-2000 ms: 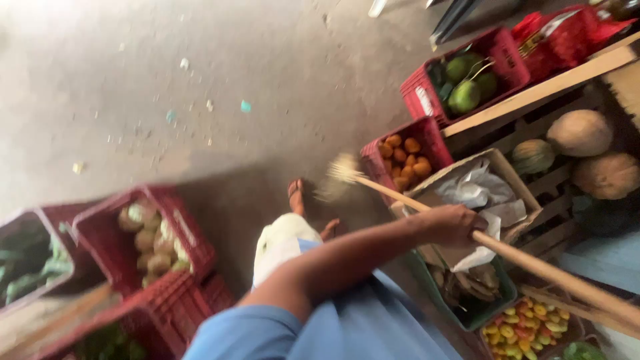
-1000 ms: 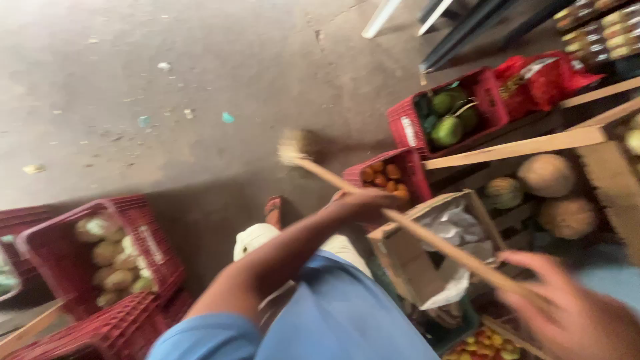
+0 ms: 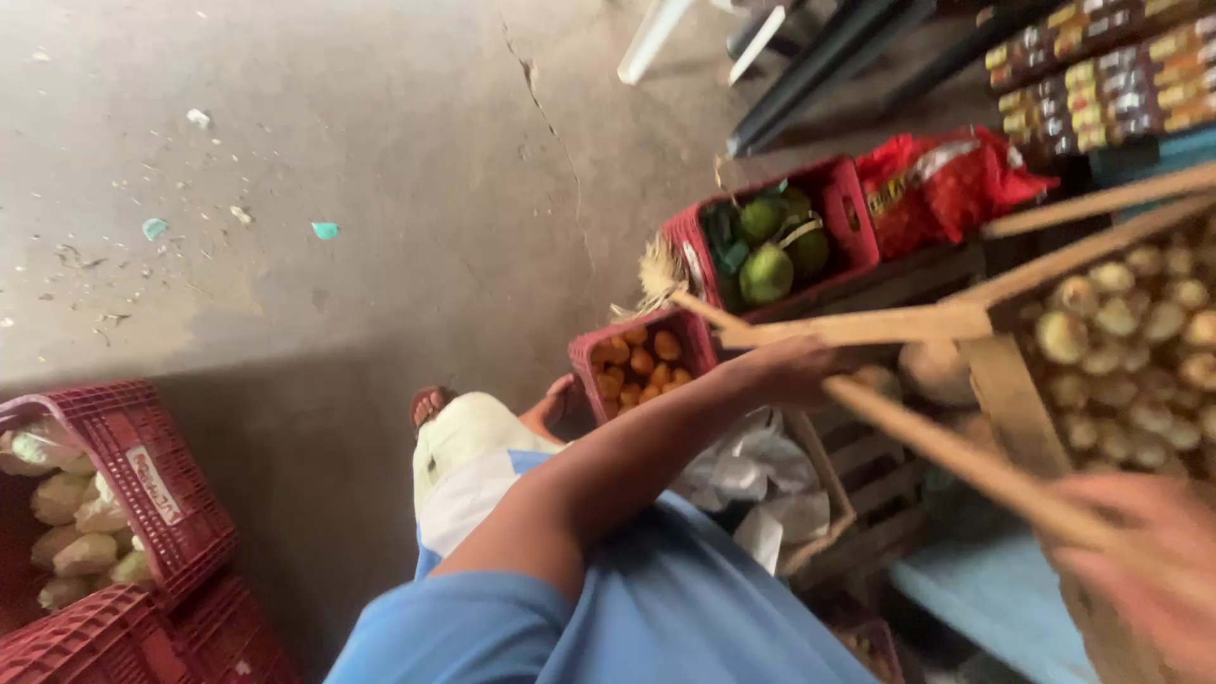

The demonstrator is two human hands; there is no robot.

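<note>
A broom with pale straw bristles and a long wooden handle slants across the right half. My left hand grips the handle partway along, beyond my bare forearm. Nearer the lower right edge, my blurred right hand is closed around the handle's upper part. The bristles are beside a red crate of green fruit and a smaller red crate of orange produce; whether they touch either crate is unclear. Part of the handle near my left hand runs by a wooden crate's edge.
Red crates of pale vegetables stand lower left. Scraps litter the concrete floor. At right are a wooden crate of onion-like bulbs, a red mesh bag and packed jars. Chair or table legs stand above.
My right hand, out of view two seconds ago, has come onto the handle. The bristles have moved from the floor near my feet to beside the red crates. The view has shifted rightward.
</note>
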